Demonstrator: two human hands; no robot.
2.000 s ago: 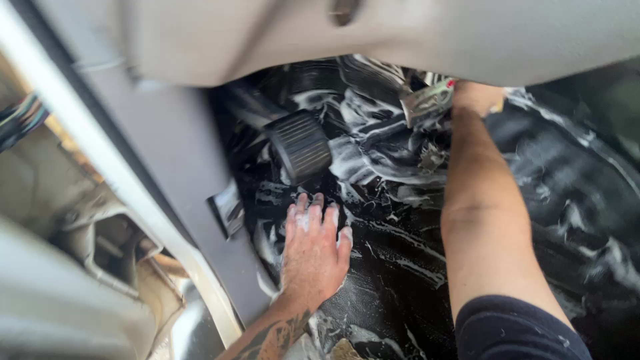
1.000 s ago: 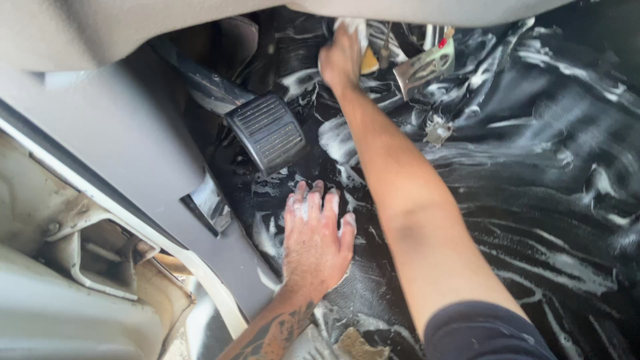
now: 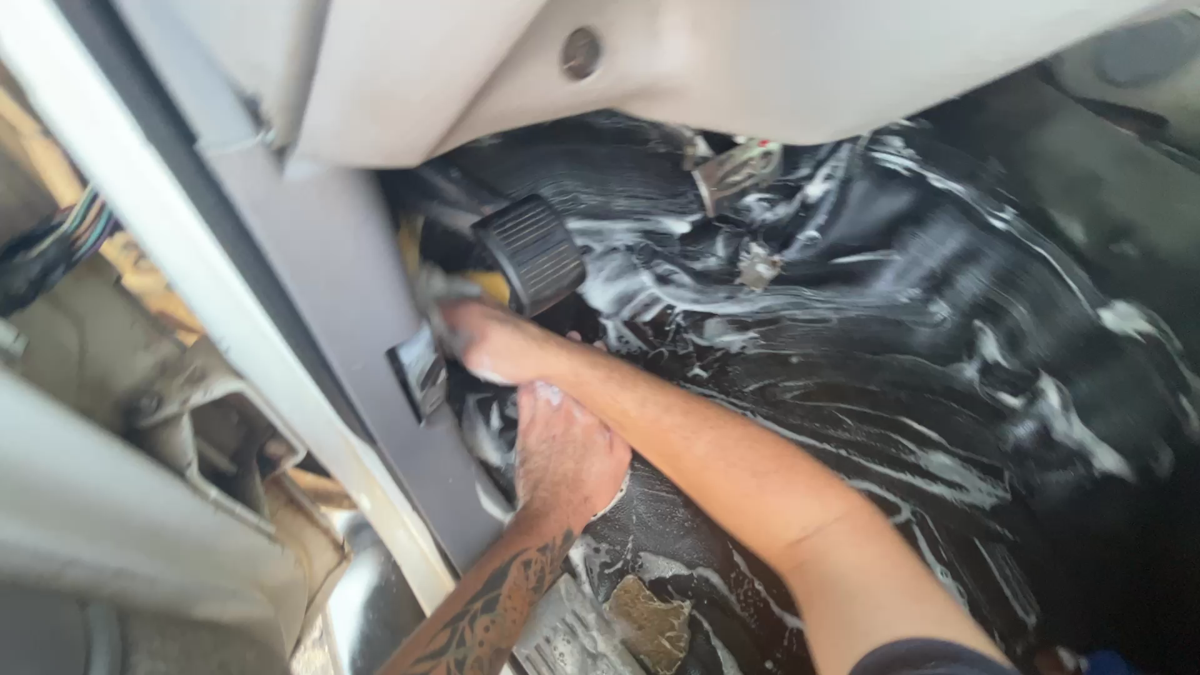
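Note:
My right hand (image 3: 483, 339), blurred, is beside the grey sill trim, below and left of a ribbed black pedal (image 3: 532, 253). It seems to grip a yellow object (image 3: 490, 285), mostly hidden, whose kind I cannot tell. My left hand (image 3: 570, 455) lies palm down on the wet black floor covering (image 3: 797, 375), its fingers mostly hidden under my right forearm, with nothing seen in it. White foam streaks the covering around both hands. A metal pedal or bracket (image 3: 738, 175) is farther up, with a torn, light patch (image 3: 757, 266) below it.
The light grey lower dashboard panel (image 3: 712, 66) overhangs the footwell. At the left run the sill trim (image 3: 319, 272) and the white door-frame edge (image 3: 216, 291), with bundled wires (image 3: 70, 239) beyond. A ridged metal plate (image 3: 572, 633) and a brown patch (image 3: 649, 623) lie near the bottom.
My right hand has moved from the upper footwell, left of the metal piece, down and left to beside the sill, and its forearm now crosses my left hand. My left hand stays on the floor covering.

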